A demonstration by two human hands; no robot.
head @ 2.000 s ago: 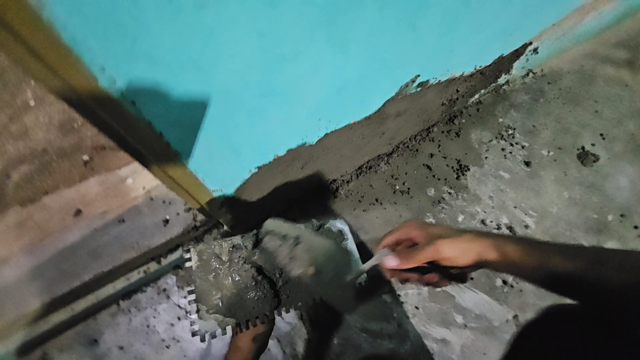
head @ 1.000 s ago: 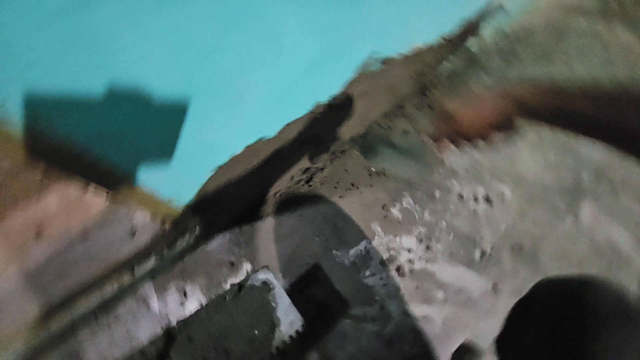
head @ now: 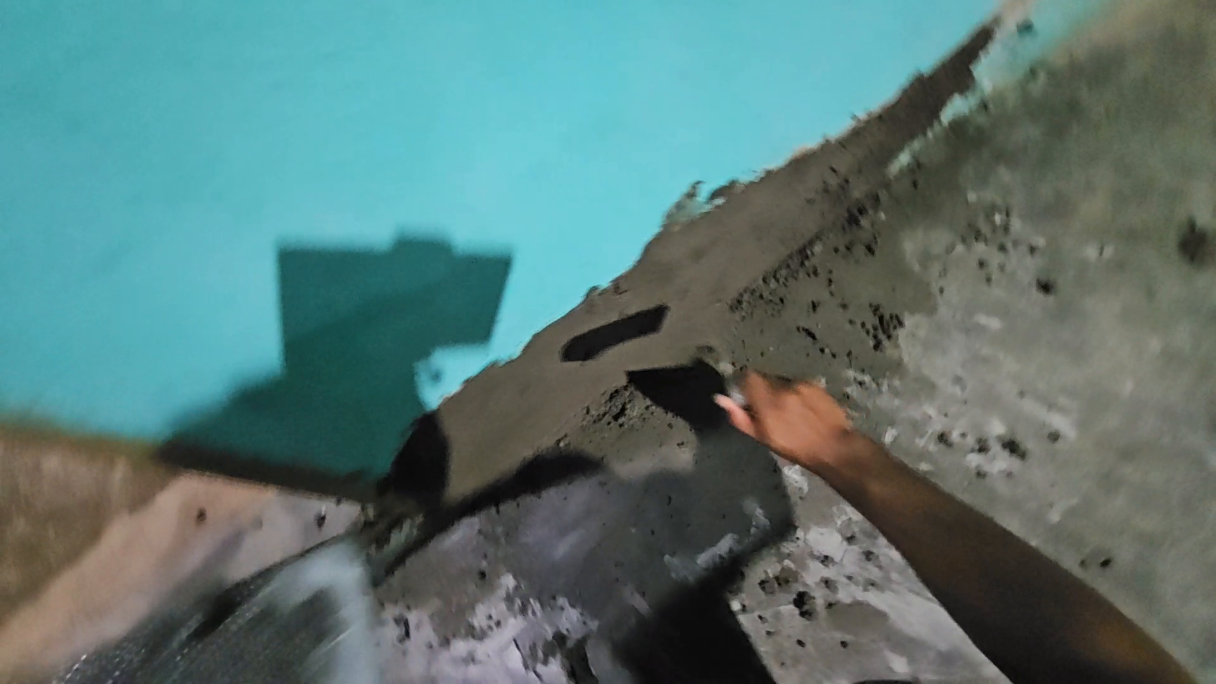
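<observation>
My right hand [head: 793, 418] is closed around a small trowel, mostly hidden by the fingers; a dark shape [head: 679, 389] at the fingertips may be its blade or a shadow. It is low over the band of wet grey mortar [head: 608, 380] along the foot of the turquoise wall [head: 570, 123]. My left hand is out of view. A blurred grey plate [head: 323, 617], seemingly the notched trowel, enters at the bottom left.
Rough concrete floor [head: 1045, 399] with mortar crumbs and pale smears lies right of the mortar band. The wall ends at a corner on the left, beside a brownish surface [head: 76, 503]. Dark shadows fall across the wall and floor.
Two seconds ago my right hand held the trowel at the mortar on the notched trowel, with part of my left hand beneath. Now my right hand is at the mortar band. The view has shifted.
</observation>
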